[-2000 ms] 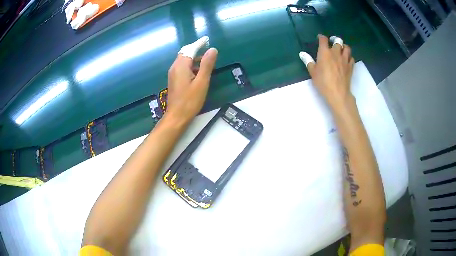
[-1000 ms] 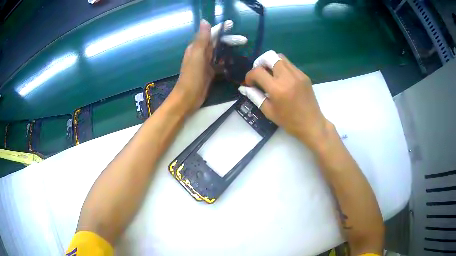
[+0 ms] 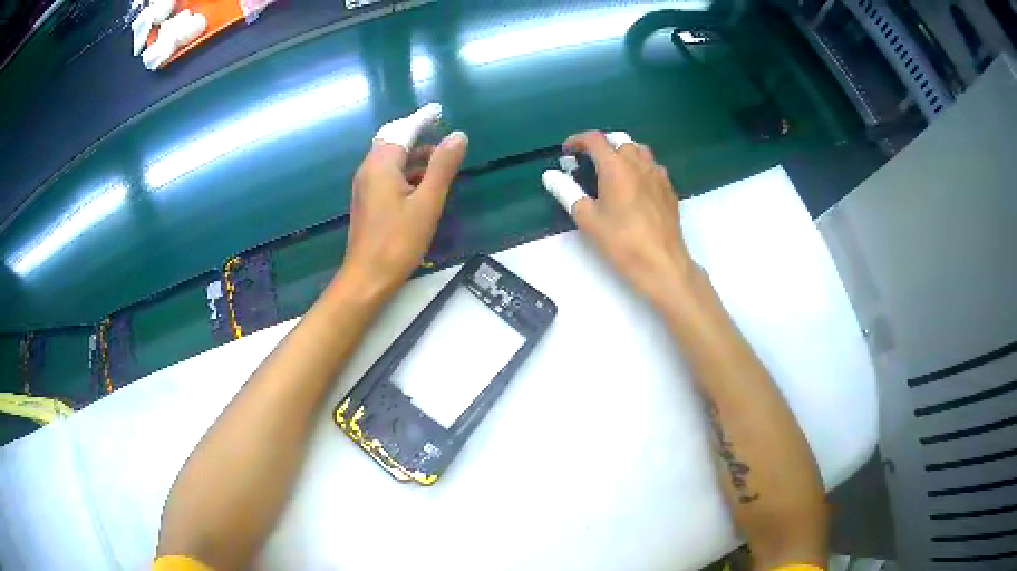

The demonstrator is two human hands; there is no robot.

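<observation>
A black phone middle frame (image 3: 507, 385) with yellow-gold lines at its lower-left end lies tilted on the white board (image 3: 625, 446); a doubled edge shows along its left side. Another frame (image 3: 507, 163) lies on the green belt between my hands, its silver patch near my right fingers. My left hand (image 3: 390, 212) is over this frame's left part, thumb and forefinger apart, white cots on some fingers. My right hand (image 3: 630, 206) has its cot-covered thumb and its forefinger around the frame's right end; whether they grip it is unclear.
More frames (image 3: 254, 292) lie in a row on the green belt (image 3: 279, 201) to the left. A yellow strip (image 3: 34, 407) is at the board's left end. An orange tray (image 3: 212, 31) with white pieces is beyond the belt. A grey slotted cabinet (image 3: 948, 279) stands at the right.
The frame held up between my hands a second ago is no longer raised. My hands are farther apart, my left one open. The belt's row of frames has shifted left.
</observation>
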